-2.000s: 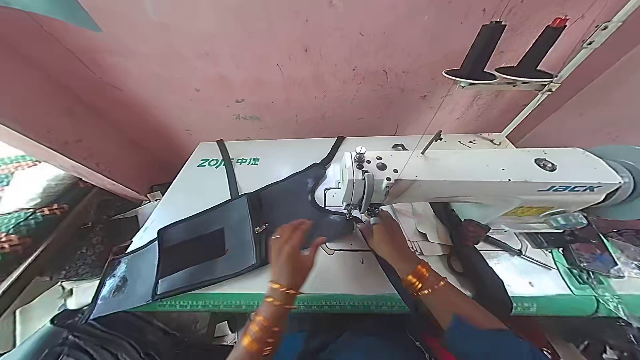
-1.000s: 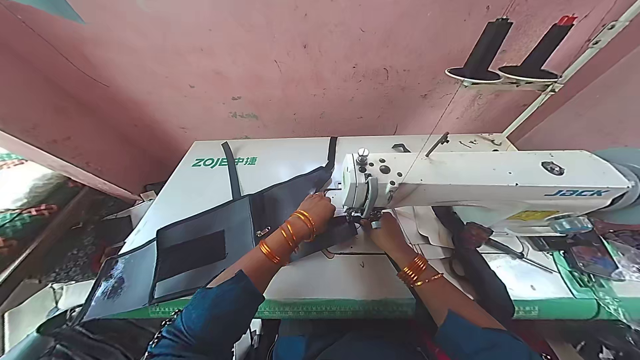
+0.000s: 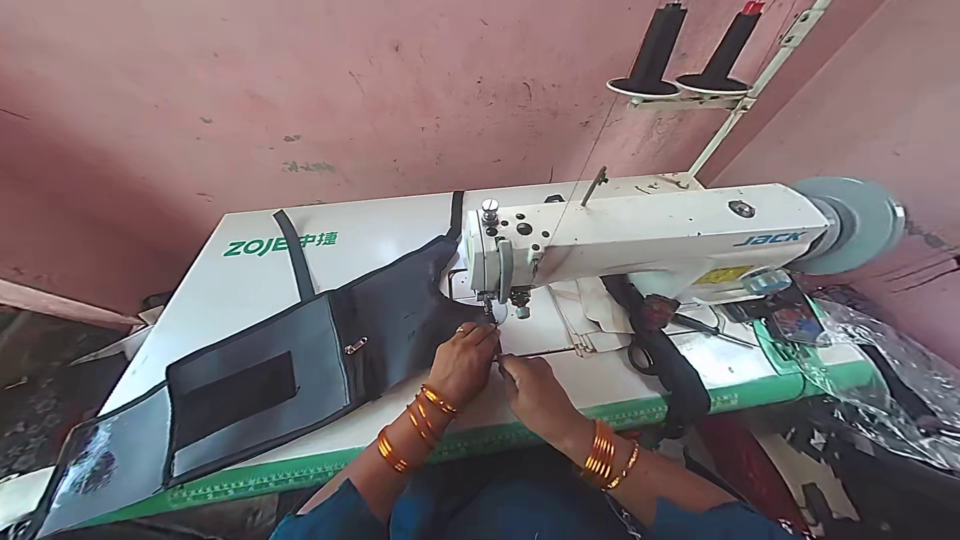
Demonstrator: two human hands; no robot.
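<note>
A dark grey fabric piece with black binding [image 3: 390, 315] lies across the white sewing table, its narrow end by the needle of a white Jack sewing machine [image 3: 637, 232]. My left hand [image 3: 466, 364] rests on the right edge of the fabric, just in front of the presser foot [image 3: 489, 307]. Close beside it, my right hand [image 3: 536, 390] pinches the dark binding between thumb and fingers. A zipper pull [image 3: 356, 346] shows on the piece, left of my left hand. My fingers partly hide the edge at the needle.
Thread cones [image 3: 658, 49] stand on a holder at the back right. Pale fabric pieces [image 3: 589, 311], black-handled scissors [image 3: 642, 355] and a bundle of black strap [image 3: 686, 390] lie right of the needle. Clear plastic [image 3: 877, 375] hangs at the right edge. A pink wall stands behind the table.
My left hand has come from further back on the fabric to beside my right hand in front of the needle. The fabric's right edge now lies at a different angle there.
</note>
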